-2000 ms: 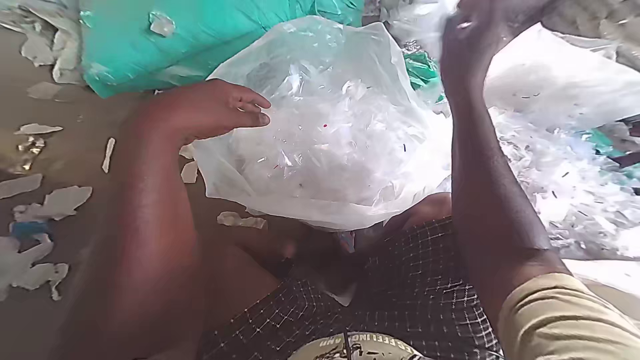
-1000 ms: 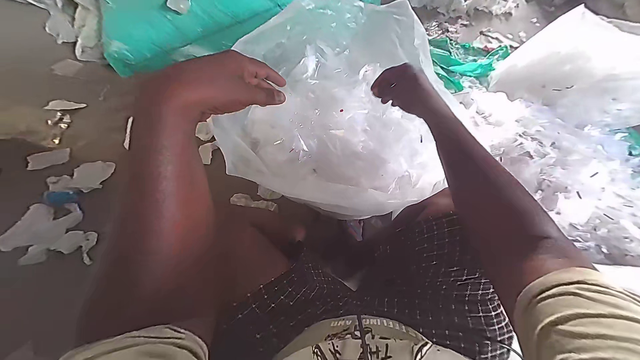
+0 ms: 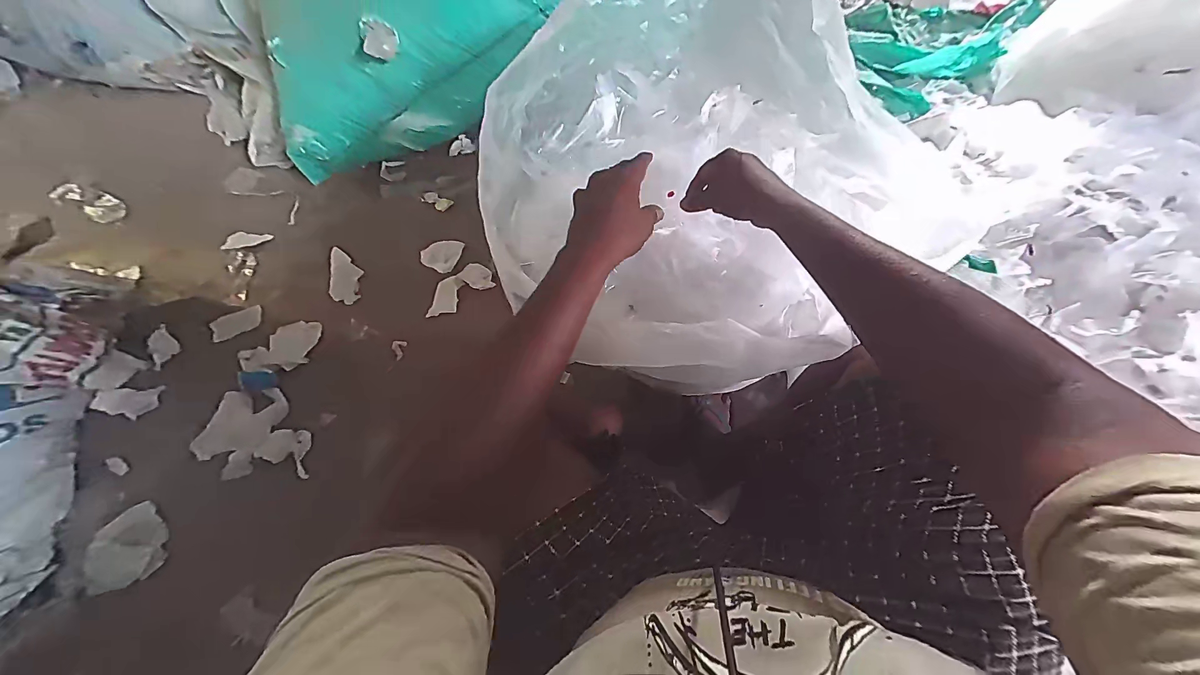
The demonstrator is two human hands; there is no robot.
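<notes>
A translucent plastic bag (image 3: 647, 342) lies open in front of my lap, with clear plastic scraps (image 3: 741, 253) in it. My left hand (image 3: 614, 208) is over the scraps, its index finger stretched forward and thumb apart; no held thing shows in it. Just to its right is my right hand (image 3: 736, 187), its fingers curled downward over the same scraps. Whether those fingers hold a small piece cannot be seen. A tiny red bit (image 3: 670, 194) shows between the two hands.
A green plastic sack (image 3: 375, 84) lies beyond the bag at the upper left. White scraps (image 3: 1106, 225) are heaped at the right, near green plastic (image 3: 947, 52). Torn white pieces (image 3: 234, 422) litter the floor at the left, beside a printed sack (image 3: 37, 469).
My right hand has come down from the upper right to over the bag. My left hand has moved from the bag's left side to over the scraps, closer to my right hand.
</notes>
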